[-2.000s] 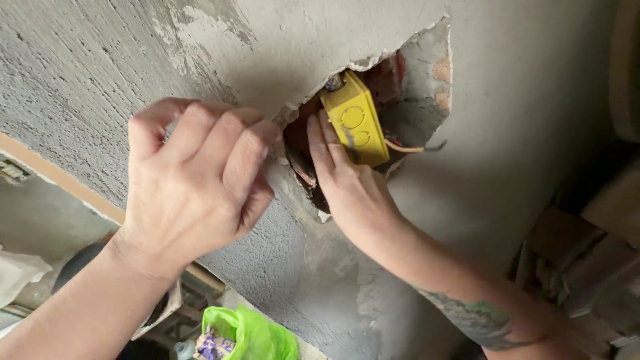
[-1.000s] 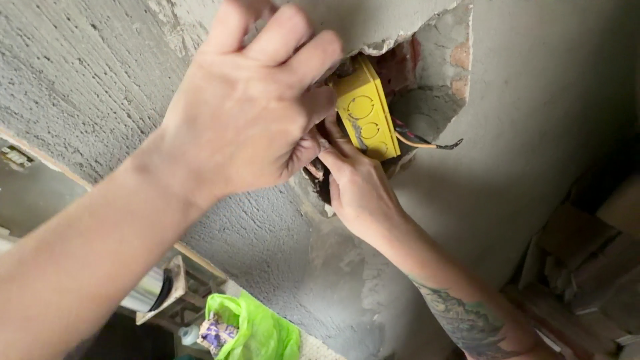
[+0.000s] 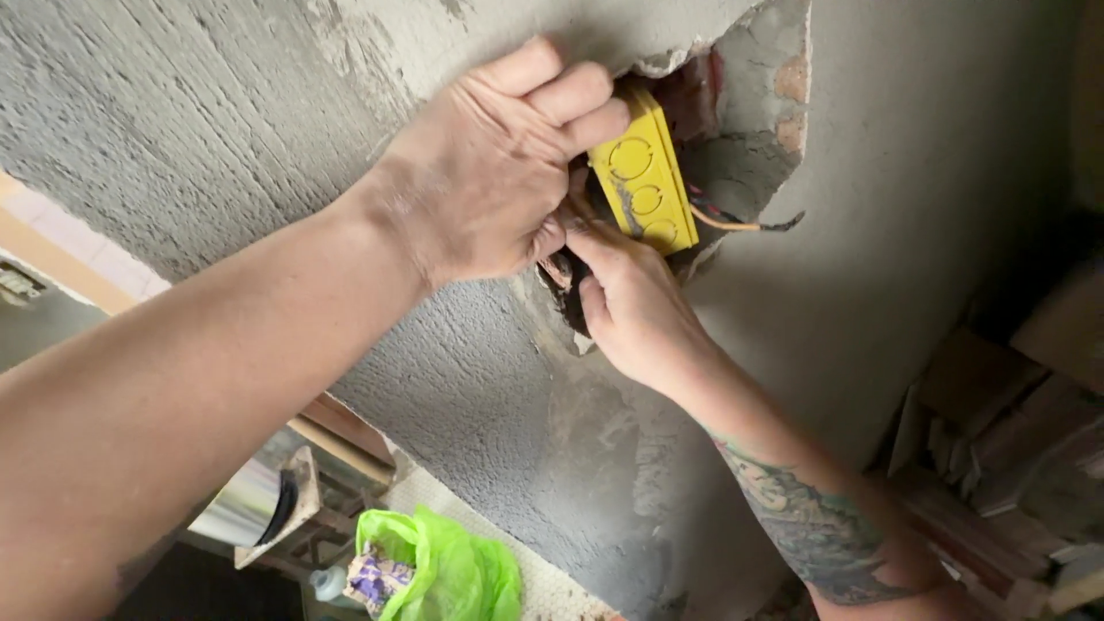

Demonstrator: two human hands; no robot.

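Observation:
A yellow plastic electrical box (image 3: 647, 185) sits tilted in a jagged hole broken into the plastered wall, with round knockouts on its visible side. Wires (image 3: 742, 224) with a dark, bent end stick out at its right. My left hand (image 3: 500, 164) is at the box's left side, its fingers curled near the upper left edge; whether it grips something is hidden. Just below the box, my right hand (image 3: 634, 297) reaches into the hole, its fingertips close to my left thumb and partly hidden. Some reddish-brown material (image 3: 556, 272) shows beside it in the hole.
Rough grey cement wall (image 3: 448, 379) surrounds the hole, whose broken edge (image 3: 806, 103) shows brick at the right. Below stand a bright green plastic bag (image 3: 461, 565), a small bottle (image 3: 328, 584) and a metallic cylinder (image 3: 246, 504). Stacked boards or boxes (image 3: 1018, 431) lie in shadow at the right.
My left hand has moved right, from beside the hole to the left side of the yellow box. My right hand stays in the hole, just under the box.

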